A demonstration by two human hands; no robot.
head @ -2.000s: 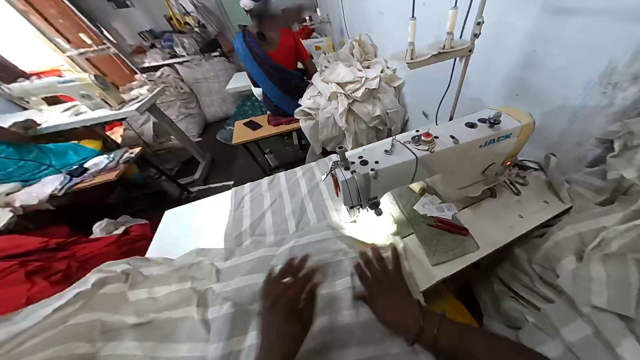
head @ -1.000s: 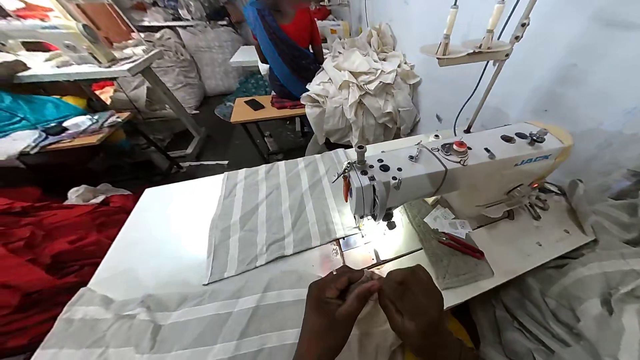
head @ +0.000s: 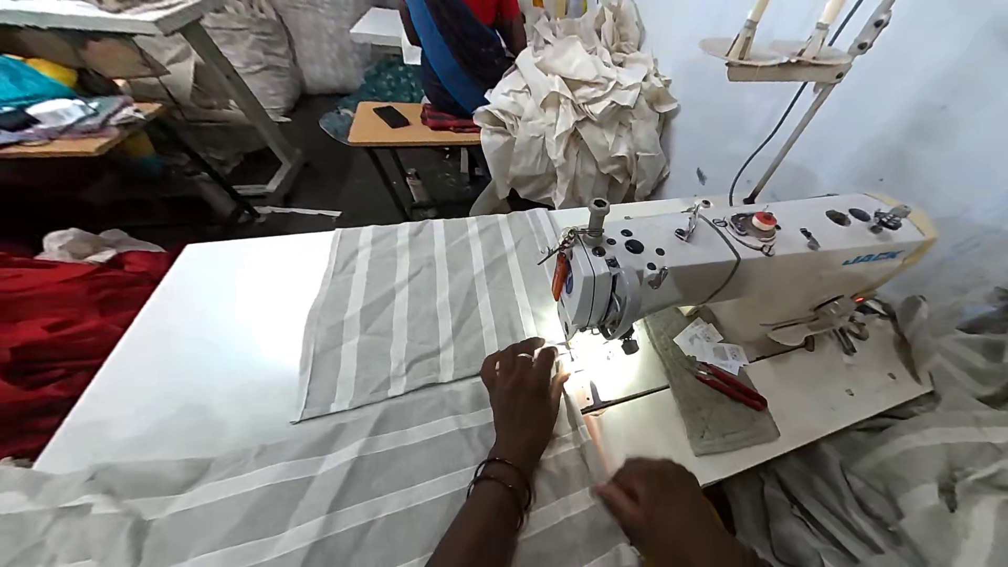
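Grey fabric with white stripes (head: 339,480) spreads over the white sewing table (head: 228,339) and toward me. My left hand (head: 524,390) presses on its edge, fingertips just left of the needle area of a Jack industrial sewing machine (head: 709,260). A second striped piece (head: 417,307) lies flat beyond it, left of the machine head. My right hand (head: 657,504), blurred, is low at the near edge of the fabric, its fingers curled; whether it grips the fabric cannot be told. The machine's lamp lights the needle plate, and glare hides the needle.
Red-handled snips (head: 732,386) and paper labels (head: 711,345) lie on a grey cloth pad (head: 697,409) beneath the machine arm. A thread stand (head: 787,71) rises behind. Red fabric (head: 71,331) is at left, cream cloth (head: 583,102) is heaped behind, and a person sits beyond.
My hands, together near the needle area one second ago, are now apart: the left lies on the fabric by the needle, the right is nearer to me. The near fabric's edge now reaches the needle area.
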